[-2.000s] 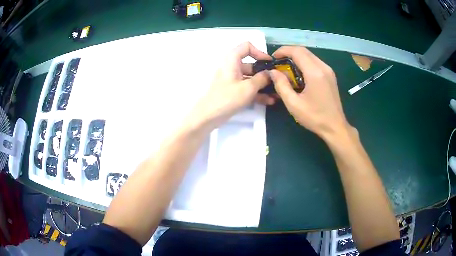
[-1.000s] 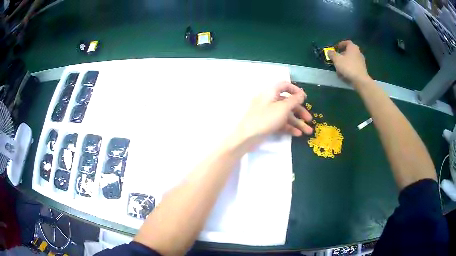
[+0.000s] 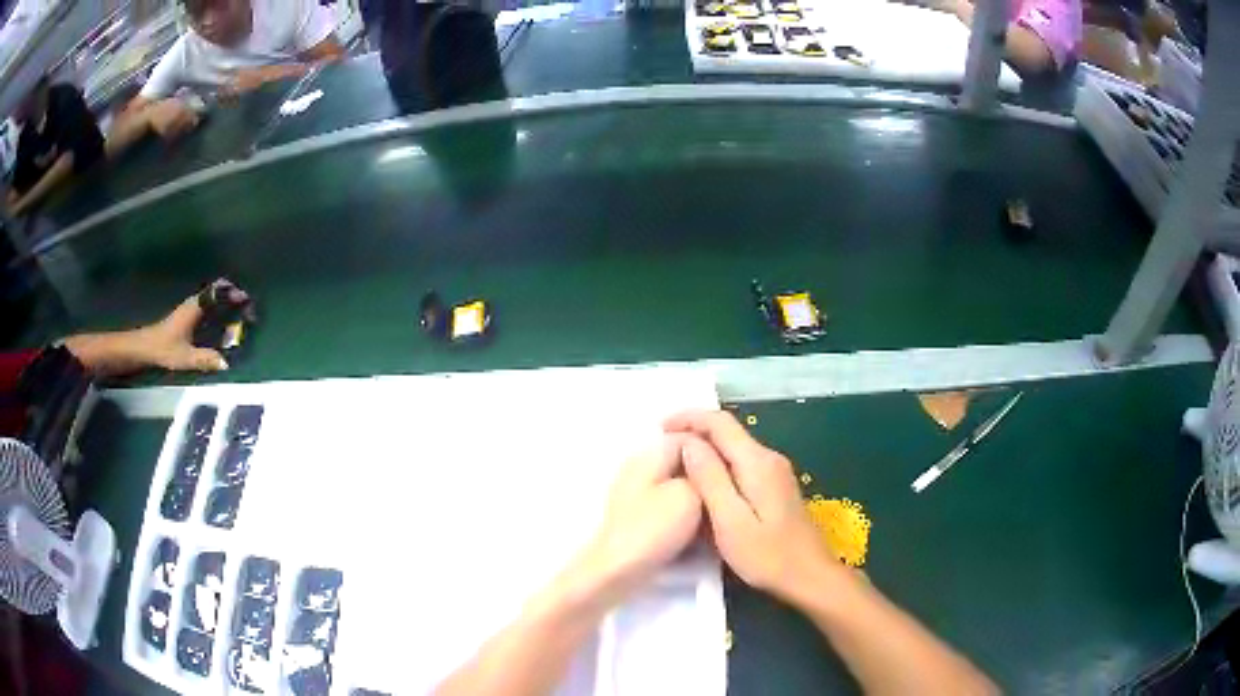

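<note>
My left hand and my right hand are together over the right edge of the white tray. Their fingers touch, and whether anything is between them is hidden. A loose pile of tiny yellow rings lies just right of my right hand, with a few strays above it. Black units with yellow and white faces lie on the green conveyor: one near the centre right, one left of centre. Black housing pieces sit in the tray's left pockets.
Another person's hand holds a black unit at the far left. Silver tweezers or knife and an orange-brown scrap lie at right. A metal rail divides bench and belt. Fans stand at the sides. People sit across the belt.
My right hand has left the unit on the conveyor and come back to my left hand. The view has tilted up, showing more belt and people. Another person's hand has appeared at the far left.
</note>
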